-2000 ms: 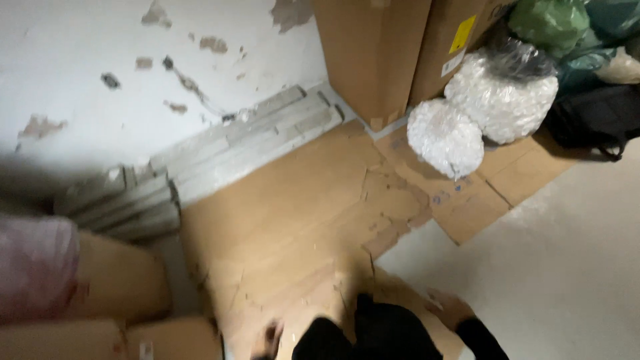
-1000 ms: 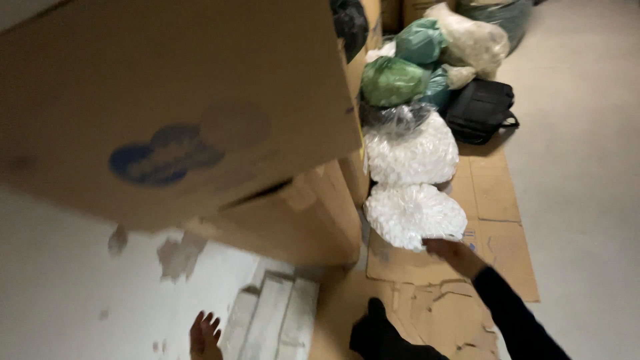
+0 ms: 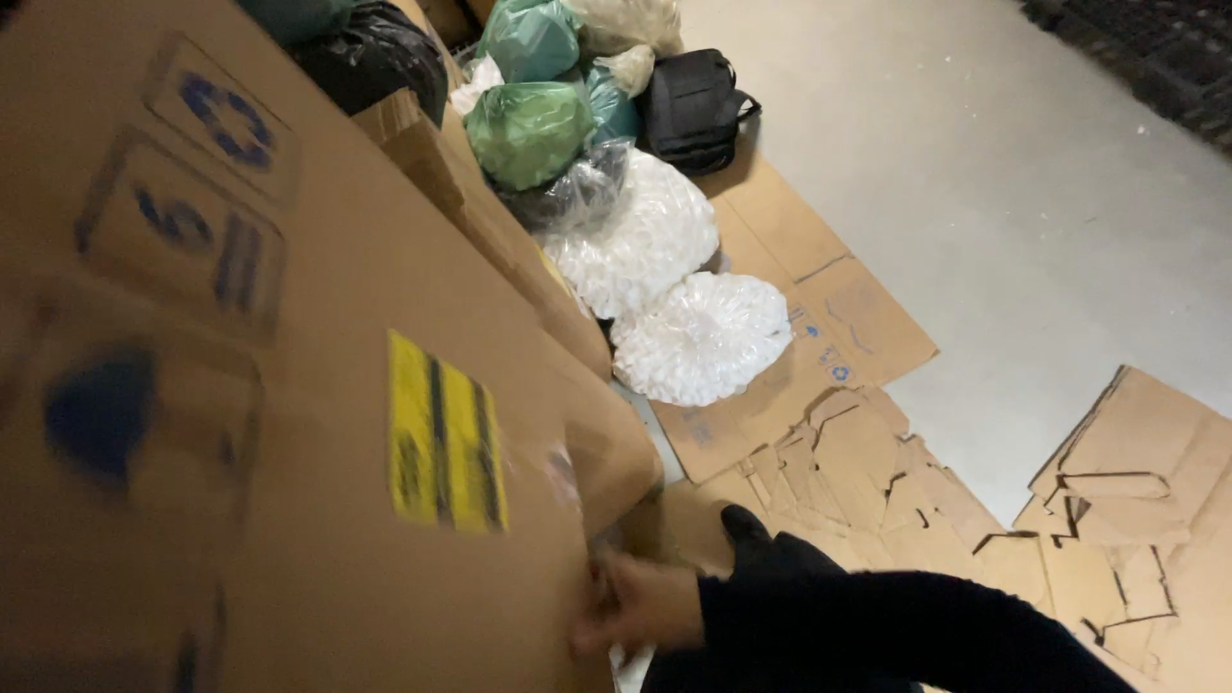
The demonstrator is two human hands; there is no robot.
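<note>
A large cardboard box (image 3: 318,577) with a yellow label (image 3: 446,433) and blue printed marks fills the left side, close to the camera. At its right edge is my right hand (image 3: 640,606), blurred, with fingers bent against or just beside the cardboard; whether it grips the box cannot be told. A black sleeve covers that arm. My left hand is out of view. Beyond the hand, two clear plastic bags of white material, a nearer one (image 3: 703,337) and a farther one (image 3: 640,231), lie touching on the floor.
Flattened cardboard (image 3: 837,481) with torn edges covers the floor. A green plastic bag (image 3: 529,130), other filled bags and a black backpack (image 3: 688,111) stand farther back. More cardboard boxes (image 3: 510,250) stand behind the large one. A dark textured thing (image 3: 1155,58) lies at top right.
The view has swung strongly, bringing the large box close on the left. My left hand, visible one second ago, has left view. My right hand has come to the box's edge.
</note>
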